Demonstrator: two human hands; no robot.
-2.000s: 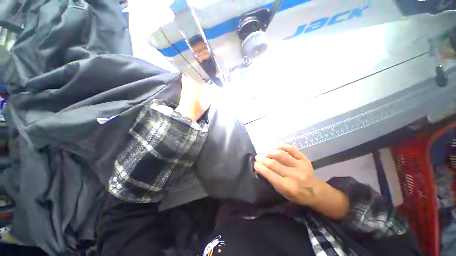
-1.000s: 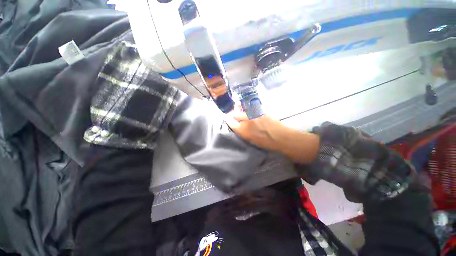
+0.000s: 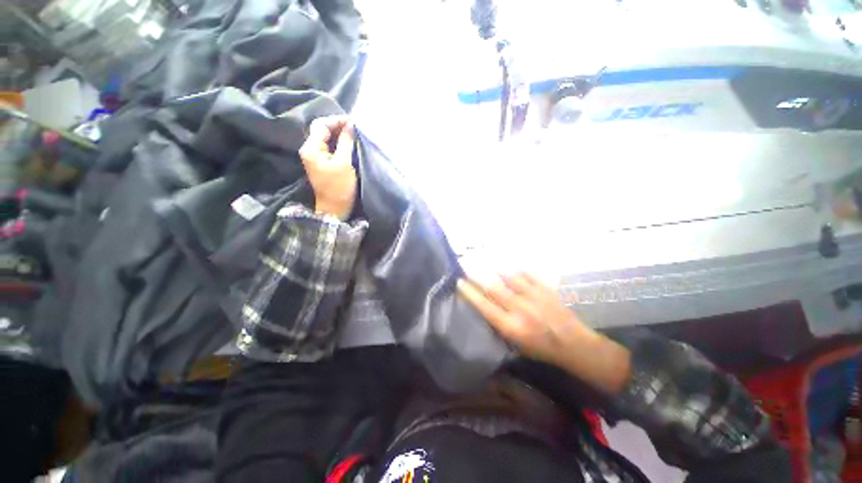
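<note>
The dark grey jacket [image 3: 123, 245] is heaped left of the machine, with a small white label [image 3: 248, 207] on it. Its sleeve [image 3: 416, 274] runs down over the table's front edge towards my lap. My left hand [image 3: 331, 165] pinches the grey cloth at the sleeve's upper part, fingers bent. My right hand [image 3: 539, 321] lies on the right edge of the sleeve's lower part, fingers extended; whether it grips cloth is unclear. The white sewing machine [image 3: 662, 94] with blue "JACK" lettering stands behind. Its needle area is lost in glare.
The ruler strip [image 3: 652, 286] runs along the table's front edge. A red basket [image 3: 794, 396] is at lower right. Mixed clutter, including a pale box-like thing [image 3: 61, 102], is at far left.
My left hand has moved away from the needle area to the left with the cloth. My right hand has come down from the needle to the sleeve's lower part. The view has shifted.
</note>
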